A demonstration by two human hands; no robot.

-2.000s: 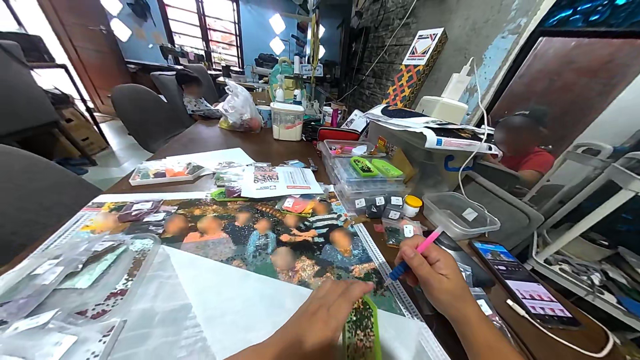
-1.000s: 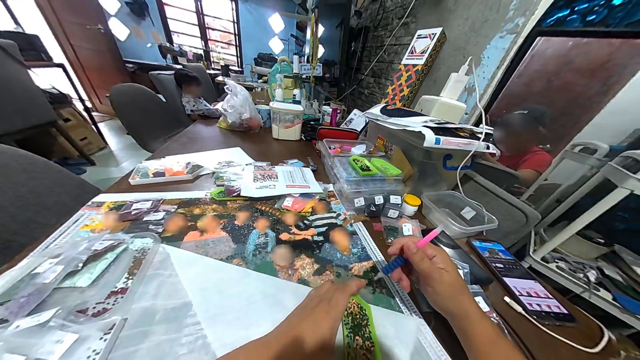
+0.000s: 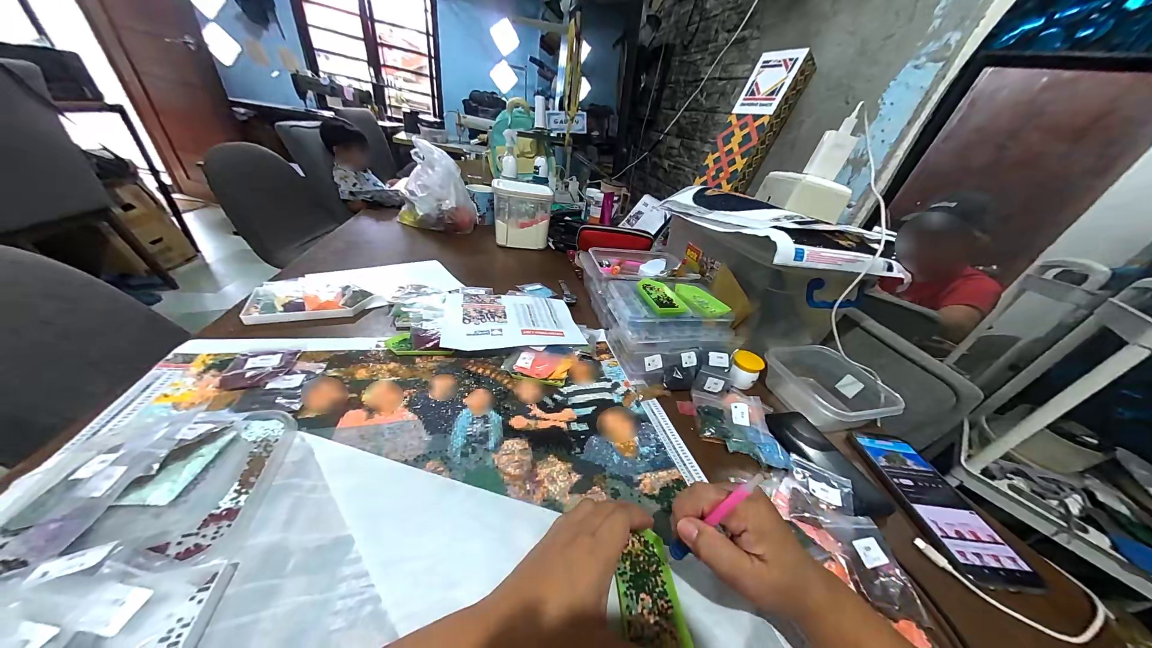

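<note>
A partly beaded diamond painting canvas (image 3: 504, 432) showing a group of people lies on the table, with white cover paper (image 3: 432, 540) over its lower part. My left hand (image 3: 576, 558) rests at a green plastic tray (image 3: 650, 594) of small dark and tan beads, touching its left edge; whether it grips the tray is unclear. My right hand (image 3: 733, 540) holds a pink and blue applicator pen (image 3: 727, 506), its blue end pointing down near the tray's upper right edge.
Small bead bags (image 3: 823, 490), a phone (image 3: 945, 513) with a white cable and an open plastic container (image 3: 832, 387) lie at right. Stacked clear boxes (image 3: 630, 315) carry two green trays (image 3: 661, 297). Bead bags in a clear tray (image 3: 286, 450) lie left. Two people sit beyond the table.
My right hand has moved down and closer to the green tray, bringing the pen's blue end from over the canvas edge to beside the tray. My left hand stays by the tray.
</note>
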